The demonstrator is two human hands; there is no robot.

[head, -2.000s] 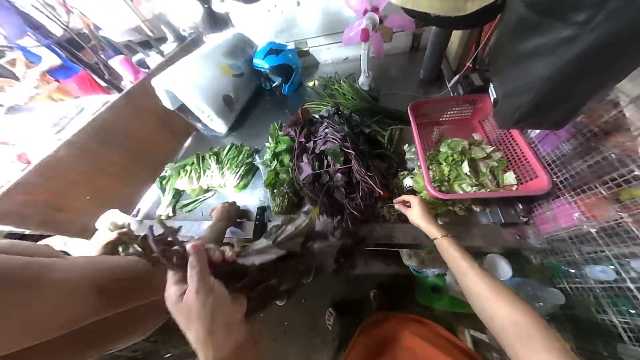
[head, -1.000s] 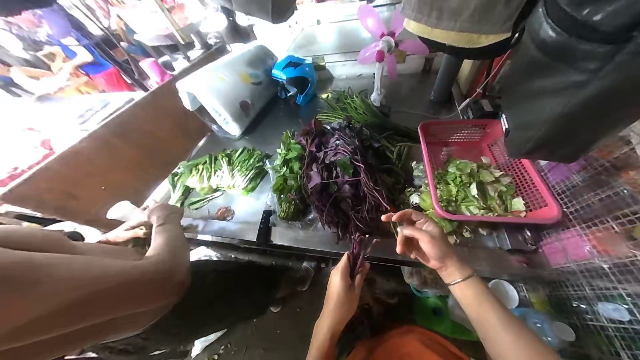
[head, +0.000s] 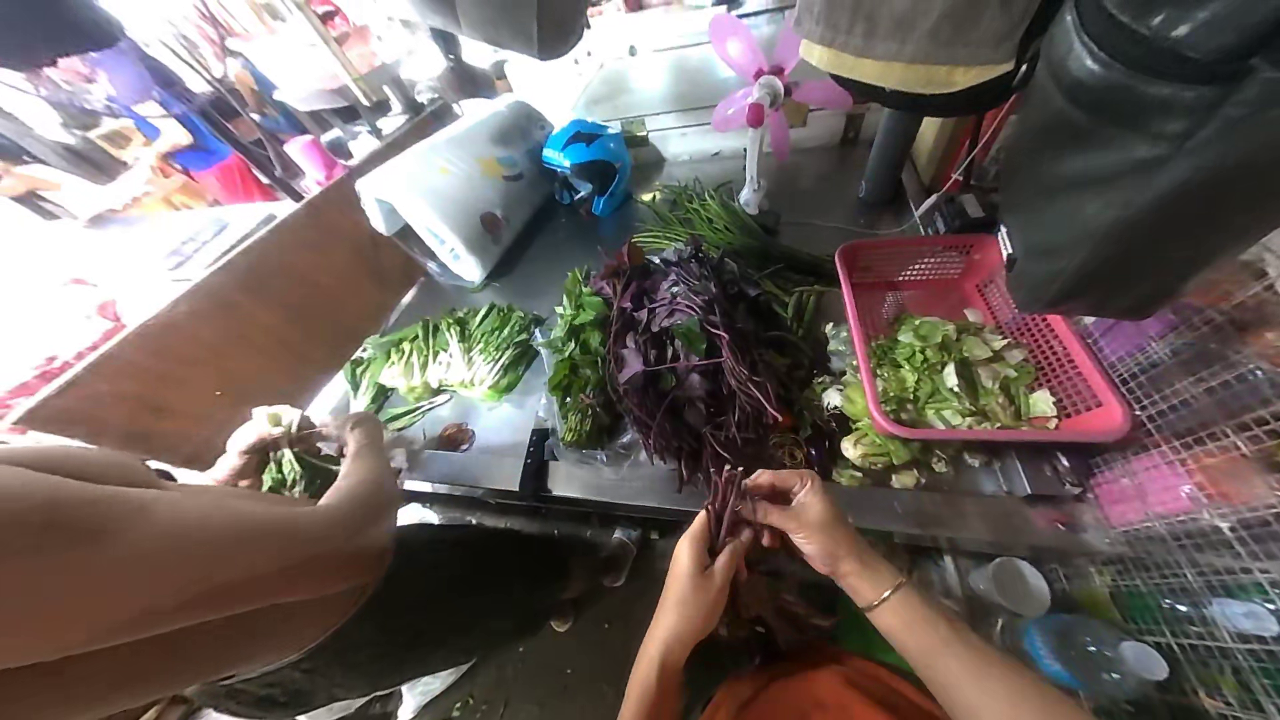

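Observation:
My left hand [head: 708, 570] is closed around a bunch of purple leafy stems [head: 727, 505], with the cut ends up and the leaves hanging below, mostly hidden. My right hand [head: 798, 515], with a thin bracelet at the wrist, pinches at the stem ends beside it; whether a band or a stem is between its fingers cannot be told. Just beyond both hands a large heap of purple leafy greens [head: 680, 350] lies on the metal counter [head: 630, 483]. Green leafy stems [head: 580, 370] lie against its left side.
A pink plastic basket [head: 1110, 405] of cut leaves stands right. Pale-stemmed greens [head: 455, 355] lie left, near a co-worker's hands [head: 350, 455] holding greens. Behind are a blue helmet [head: 590, 165], a wrapped white bundle [head: 470, 190] and a pink fan [head: 765, 90]. Wire mesh [head: 1200, 470] borders the right.
My left hand has moved from the left with the purple stems to the front of the heap. My right hand has come in to touch the stem ends. The co-worker's hands now hold greens.

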